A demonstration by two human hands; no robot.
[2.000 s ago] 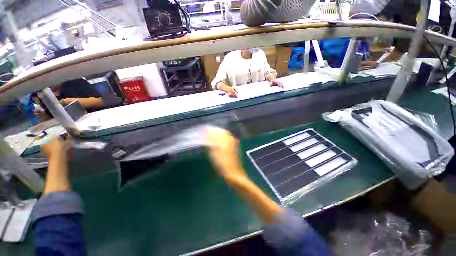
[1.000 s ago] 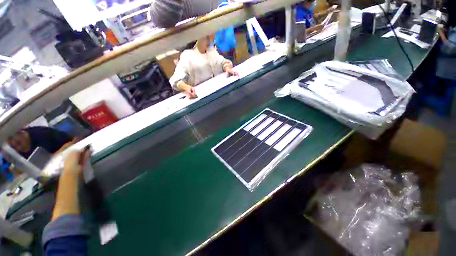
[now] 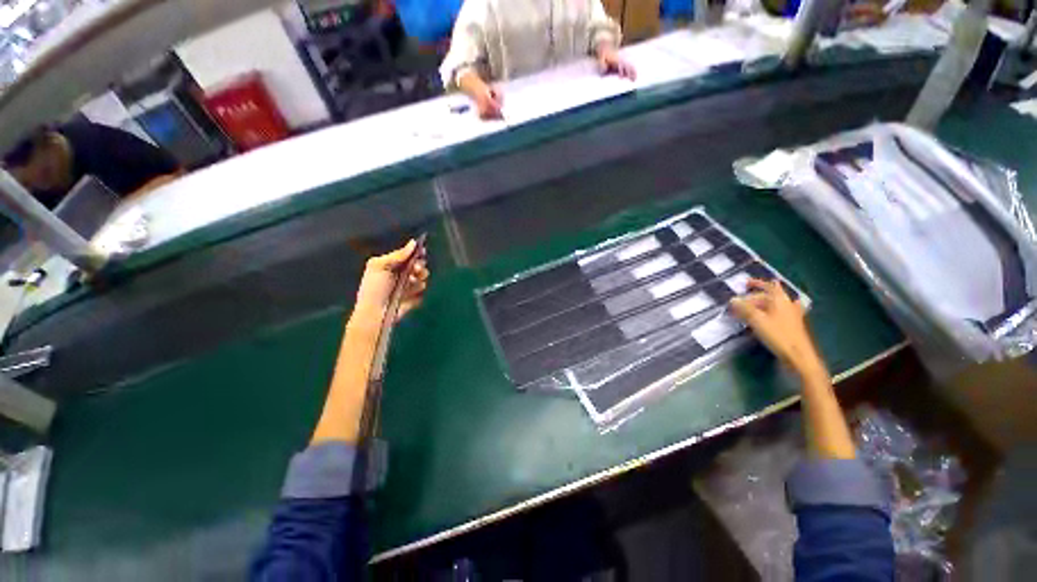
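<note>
My left hand (image 3: 390, 284) holds a thin dark cover panel (image 3: 379, 370) edge-on, upright above the green bench, left of the panel stack. The panel stack (image 3: 557, 318) lies flat on the bench: black strips with white windows side by side. Its upper layer lies skewed over the lower one, whose pale edge shows at the front. My right hand (image 3: 776, 318) is at the right end of the stack, fingers bent at a white window. Whether the fingers grip the top layer I cannot tell.
A bulky bagged bundle of panels (image 3: 898, 227) lies at the right. Clear scrap wrap (image 3: 898, 477) is below the bench edge. A dark conveyor belt (image 3: 307, 256) runs behind the green bench (image 3: 205, 432). A person opposite rests both hands on a white surface (image 3: 387, 148). Another person is far left.
My left hand has moved right from the far left with a dark panel. My right hand has come into view at the stack. The stack's top layer now lies skewed over the lower one.
</note>
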